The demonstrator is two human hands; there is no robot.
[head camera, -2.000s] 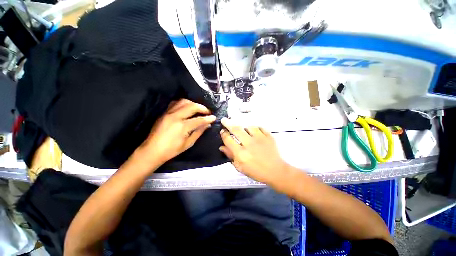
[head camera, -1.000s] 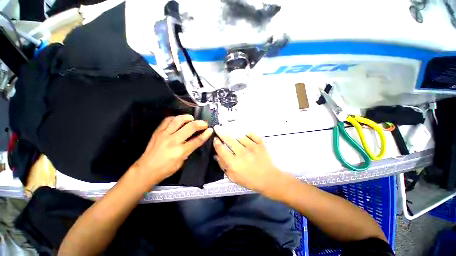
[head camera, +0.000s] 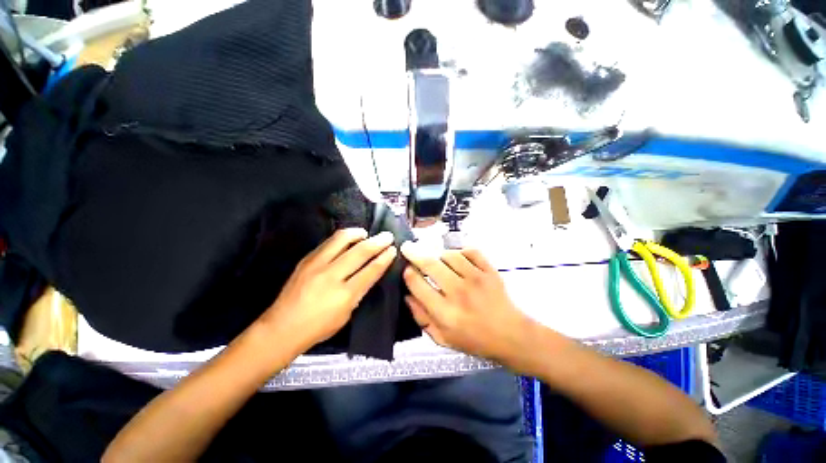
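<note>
A large black cloth [head camera: 190, 226] lies left of the needle area, with a ribbed part at the top. A narrow black strip [head camera: 373, 321] hangs from the presser foot area [head camera: 394, 203] toward the front table edge. My left hand [head camera: 331, 285] presses on the strip and cloth, fingertips just in front of the foot. My right hand [head camera: 466, 298] lies beside it, fingertips on the strip's right edge, close to my left fingertips. The needle tip is hidden behind metal parts of the white sewing machine [head camera: 507, 90].
Scissors [head camera: 638, 271] with green and yellow handles lie right of my right hand. A brown tab [head camera: 560, 206] is on the machine bed. A black bundle [head camera: 715, 242] lies behind the scissors. A measuring tape [head camera: 453, 369] runs along the front edge. Blue baskets [head camera: 666, 371] stand below right.
The camera view has shifted. The strip's loose end, not visible two seconds ago, now hangs between my hands toward the table edge. Both hands stay at the foot.
</note>
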